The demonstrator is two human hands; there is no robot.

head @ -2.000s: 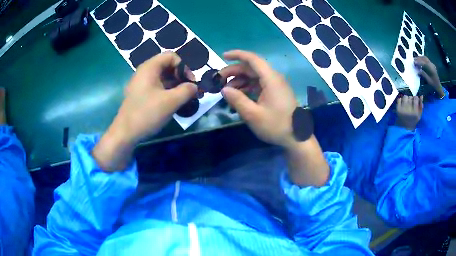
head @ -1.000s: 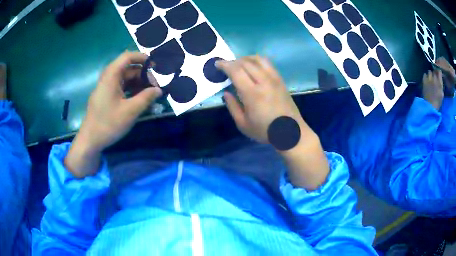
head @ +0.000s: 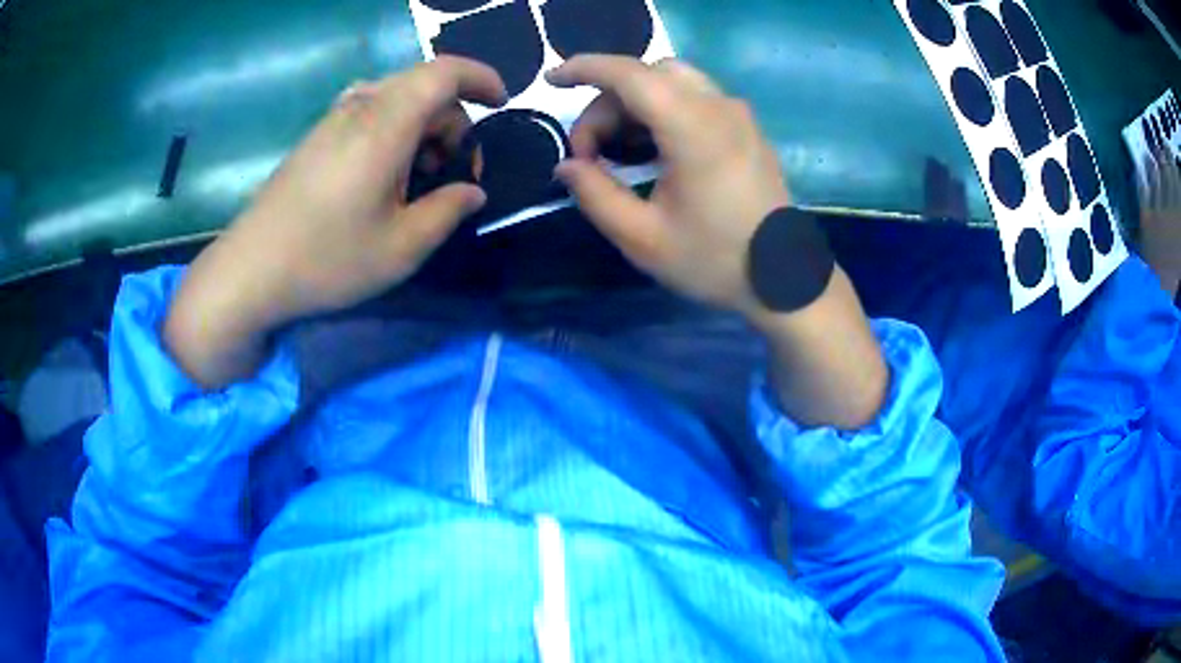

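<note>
My left hand (head: 350, 194) and my right hand (head: 686, 168) face each other with curled fingers. Between them is a round black adhesive pad (head: 518, 162) with a thin white crescent along its right edge; fingertips of both hands are at its sides. Whether a ring or housing lies against it cannot be told. Another round black pad (head: 790, 259) sits on my right wrist. Below and behind my hands is a white backing sheet (head: 536, 96) with black D-shaped pads; my fingers hide part of it.
The green bench (head: 298, 58) curves across the top. More backing sheets with black pads (head: 1036, 162) overhang its front edge at right. A short black strip (head: 171, 165) lies at left. At far right, another person's hand (head: 1162, 214) is by a small sheet.
My right hand has left the pad on the sheet. Both hands now meet around one round black pad with a white crescent. The view has shifted, and the sheets appear displaced.
</note>
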